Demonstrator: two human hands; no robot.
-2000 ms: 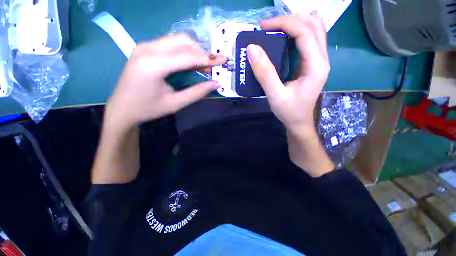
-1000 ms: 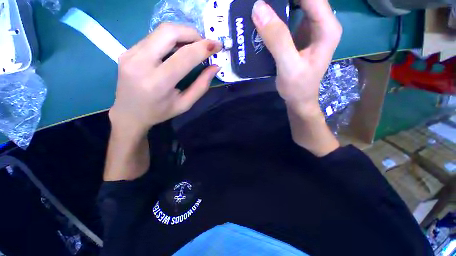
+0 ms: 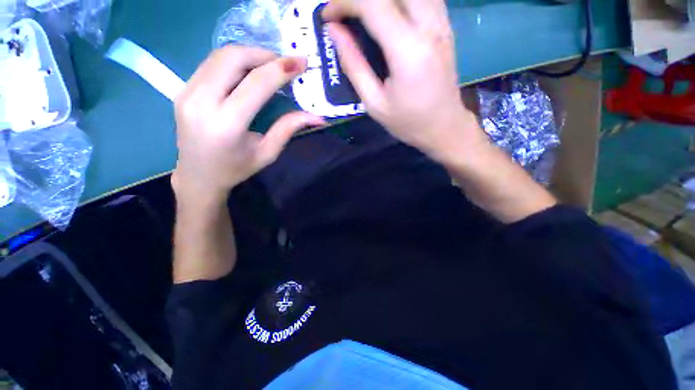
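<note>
A white housing half (image 3: 305, 90) lies at the bench's front edge, partly on a clear bag (image 3: 242, 32). The black card reader module (image 3: 341, 85) with white MAGTEK lettering sits on it, largely covered by my right hand. My right hand (image 3: 408, 68) is over the module, with thumb and fingers bent at its upper part; whether it grips anything is hidden. My left hand (image 3: 236, 114) is at the housing's left edge, thumb and index finger apart, with nothing visible between them.
A white strip (image 3: 145, 67) lies left of my left hand. White housings (image 3: 34, 80) and a crinkled bag (image 3: 49, 171) are at the far left. A carton (image 3: 575, 145) holding shiny bags is below the bench edge at right. A black tote (image 3: 68, 320) is at lower left.
My right hand has moved left across the module and covers more of it. My left fingers have drawn back slightly from the module's edge. The camera view has shifted.
</note>
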